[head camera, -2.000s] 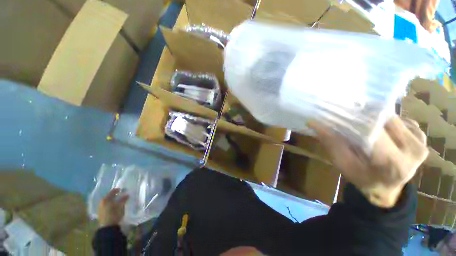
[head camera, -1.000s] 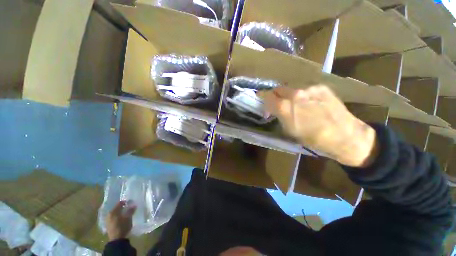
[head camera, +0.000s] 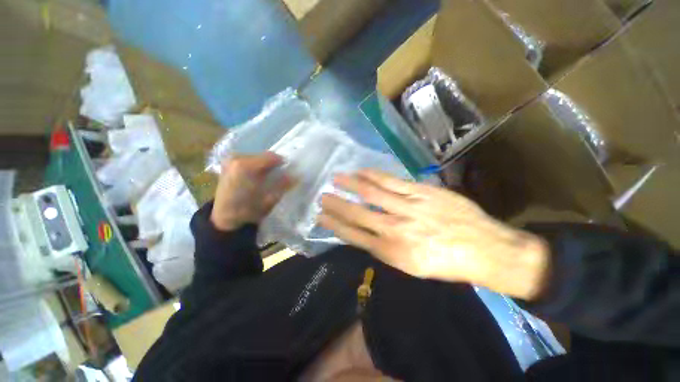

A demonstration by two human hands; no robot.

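A bagged white unit in a clear air column bag (head camera: 306,142) is held in front of my body. My left hand (head camera: 250,190) grips its left side with the fingers curled. My right hand (head camera: 425,227) lies flat over its right side with the fingers stretched out, touching the plastic; the view does not show whether it grips. To the right, an inner carton (head camera: 399,78) holds another bagged white unit (head camera: 432,116) with thin white bars.
More cartons with raised flaps (head camera: 492,56) fill the right. At the left, bagged units (head camera: 160,216) lie beside a green-topped table (head camera: 101,239) carrying a white machine (head camera: 52,220). Blue floor (head camera: 216,45) shows at the top.
My right hand has left the box grid and come to the bagged unit. My left hand has raised that unit in front of my body. The view has turned left.
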